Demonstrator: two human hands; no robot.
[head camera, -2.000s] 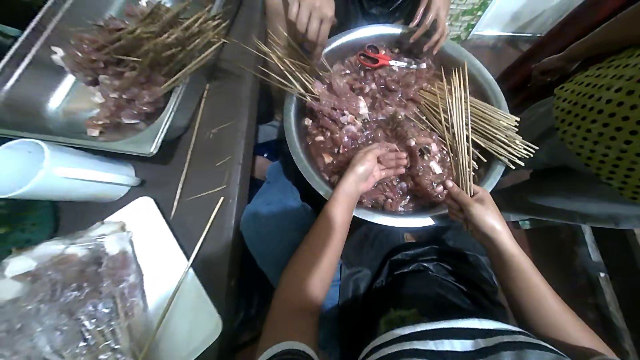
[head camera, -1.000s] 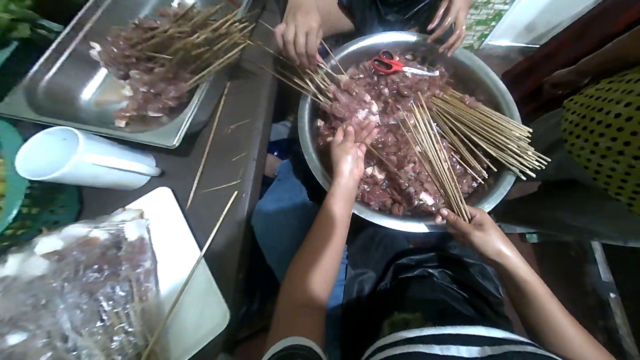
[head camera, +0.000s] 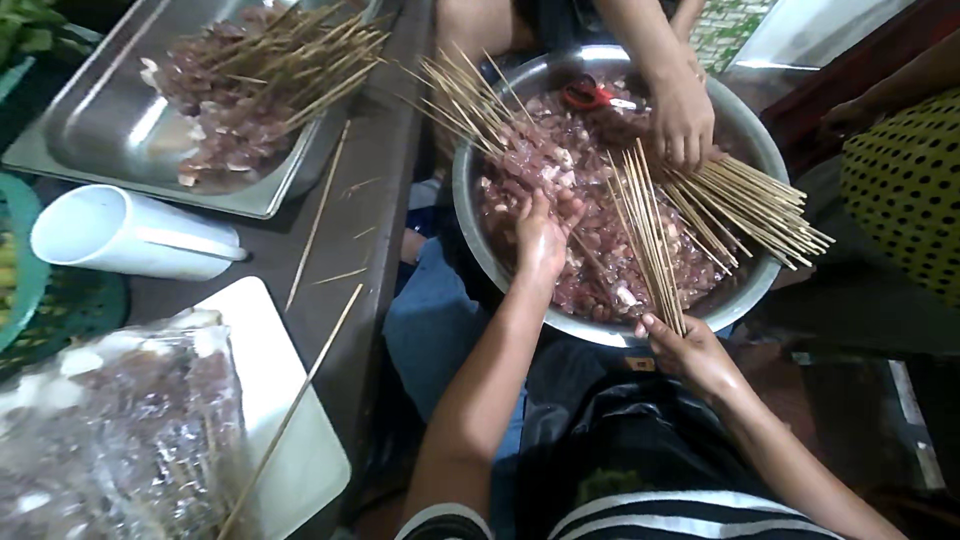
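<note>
My left hand (head camera: 544, 236) rests palm up over the metal basin (head camera: 469, 217), its fingers apart by the meat of a skewer bundle at the left. Wooden skewers fan out from that meat (head camera: 536, 157) over the rim. My right hand (head camera: 694, 349), at the near rim, grips the ends of a bunch of bamboo skewers (head camera: 649, 247), whose far ends reach over the raw meat pieces (head camera: 585, 277). Red-handled scissors (head camera: 589, 96) lie on the meat at the back. Another person's hand (head camera: 682, 120) reaches to a second bundle of bamboo skewers (head camera: 757, 202) at the right.
On the dark table (head camera: 300, 255) at the left stand a steel tray (head camera: 82, 142) with skewered meat (head camera: 240, 97), a white plastic cup (head camera: 135, 232) on its side, a green basket (head camera: 82, 307), a white board (head camera: 300, 442) and a plastic bag of meat (head camera: 127, 427). Single skewers lie there.
The other person's hand has come over the basin to the skewer bundle at the right. My left hand has moved from the middle of the meat toward the skewered bundle at the left.
</note>
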